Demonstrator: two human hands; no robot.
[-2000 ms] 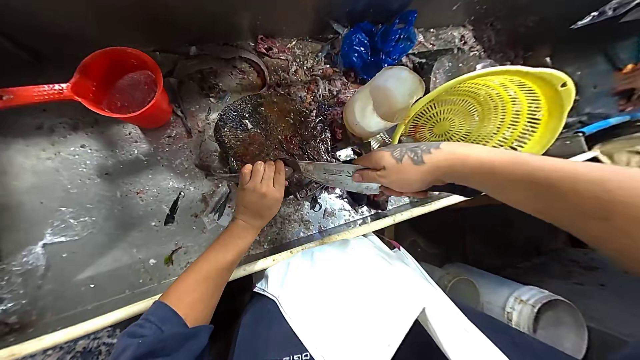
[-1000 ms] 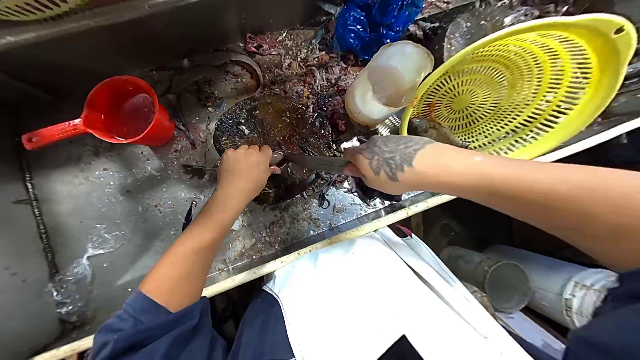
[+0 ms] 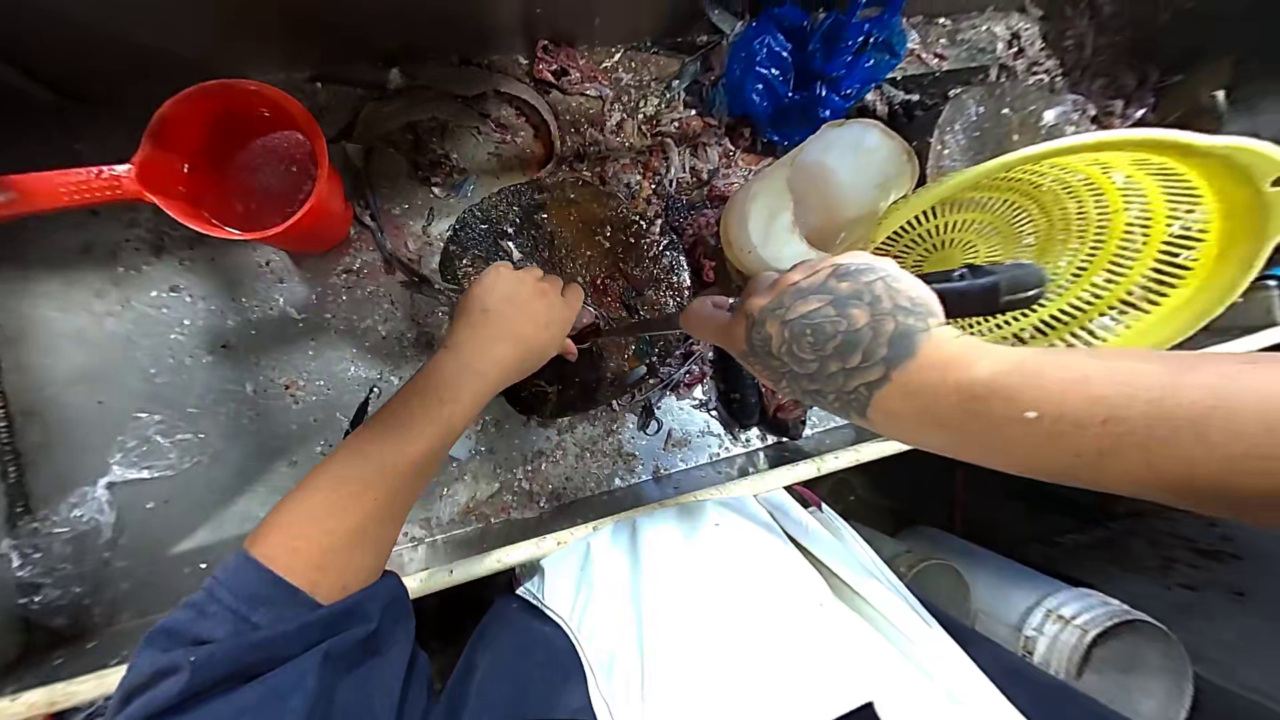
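My right hand (image 3: 830, 320) grips a knife; its black handle (image 3: 990, 288) sticks out behind the hand, and its blade (image 3: 645, 327) points left. My left hand (image 3: 520, 320) is closed over a small dark piece at the blade's far end, probably a fish part, mostly hidden under the fingers. Both hands are over a dark round chopping block (image 3: 560, 225), wet and smeared with scraps. Dark fish-like pieces (image 3: 740, 390) lie beside the block, below my right hand.
A red plastic dipper (image 3: 250, 165) with liquid stands left. Behind are fish scraps (image 3: 650, 150) and a blue plastic bag (image 3: 810, 70). A whitish plastic container (image 3: 820, 195) and a yellow colander (image 3: 1090, 230) stand right. Clear plastic film (image 3: 140, 450) lies left; white buckets (image 3: 1100, 640) lie below the metal counter's edge (image 3: 660, 500).
The knife blade, broad and bright two seconds ago, now shows narrow and dark between my hands. My right hand has turned, its tattooed back facing up. The view has moved closer.
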